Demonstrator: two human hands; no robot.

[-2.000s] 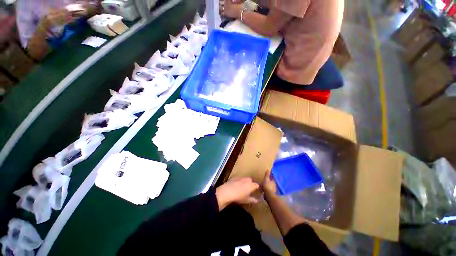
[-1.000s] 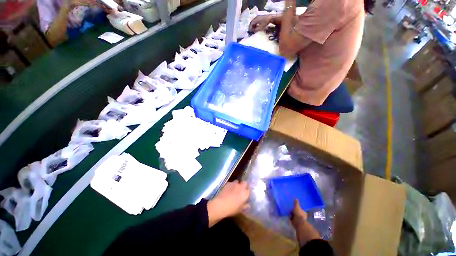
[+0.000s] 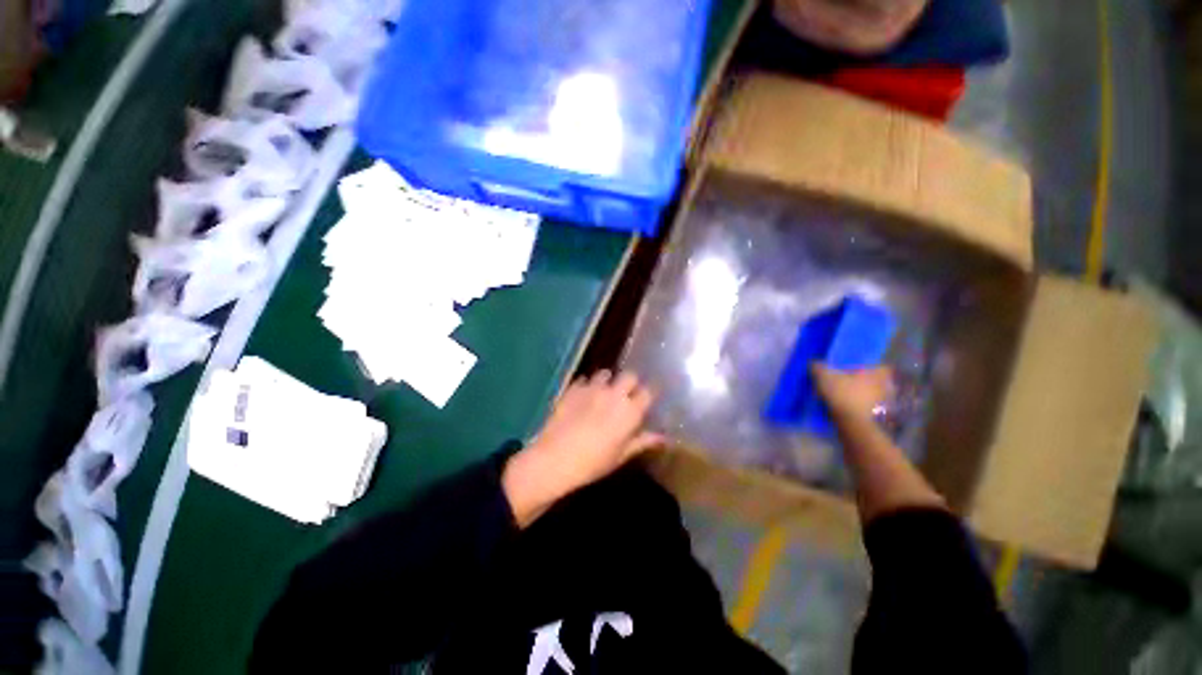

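My right hand (image 3: 857,396) holds the small blue tray (image 3: 833,353) by its near edge, tilted steeply, inside the open brown carton (image 3: 857,148). Clear shiny plastic (image 3: 712,310) lines or fills the carton around the tray; single pieces are too blurred to tell. My left hand (image 3: 588,429) rests at the carton's near left edge beside the bench, its fingers curled; whether they grip the edge is unclear. The large blue bin (image 3: 527,181) stands on the bench above the carton and holds clear glossy material.
White leaflets (image 3: 409,270) lie loosely on the green bench, with a stack of larger white blanks (image 3: 284,442) nearer me. White wrapped products (image 3: 198,270) stand in a row along the rail (image 3: 251,310) at left. A red stool (image 3: 903,90) with a seated person's leg is beyond the carton.
My right hand has gripped the blue tray and tipped it from lying flat to steeply tilted. The carton flap near my left hand has been folded away. The view has turned down towards the carton.
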